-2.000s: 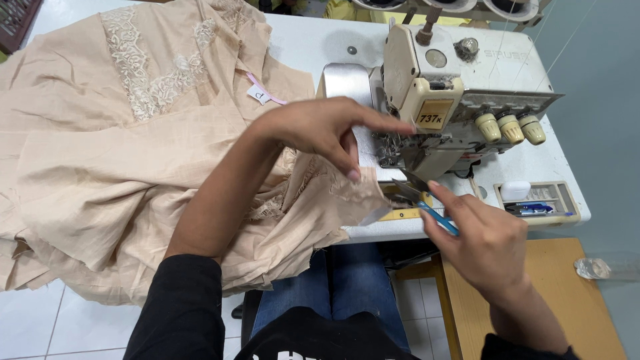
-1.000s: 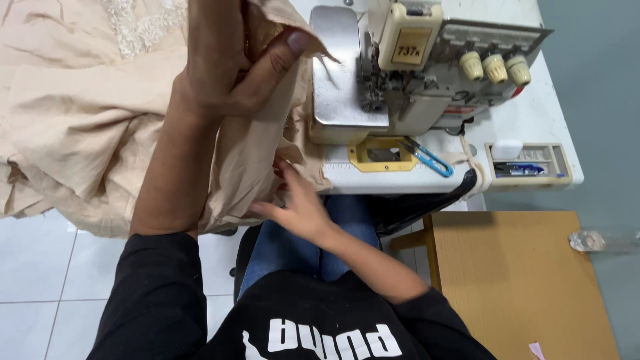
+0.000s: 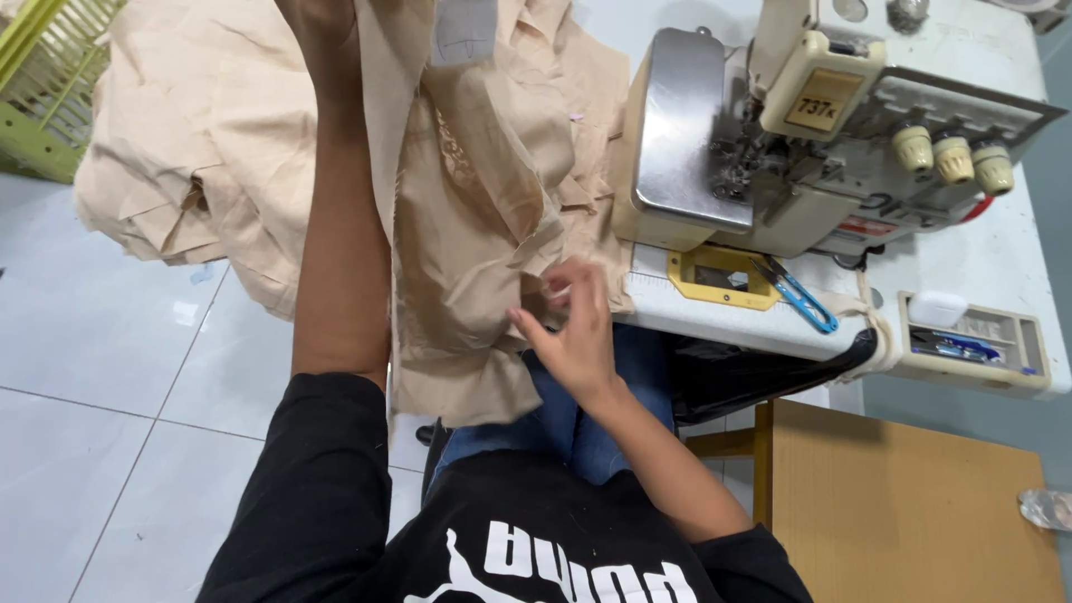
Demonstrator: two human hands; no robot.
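A beige fabric garment with a lace inset hangs from the top of the view down over my lap. My left hand is raised at the top edge beside its upper part; the fingers are cut off by the frame. My right hand, slightly blurred, is at the lower right folds, thumb and fingers apart around a loose edge; whether it pinches the cloth is unclear. A white marked tag lies on the upper part. More beige fabric is heaped at the left.
On the white table stands an overlock sewing machine. Blue thread snips rest by a yellow-framed opening. A small tray holds pens at the right. A green plastic basket is upper left; a wooden surface is lower right.
My right hand held the blue snips two seconds ago; they now lie on the table. My left hand has moved away from the machine and up. The garment hangs raised over my lap.
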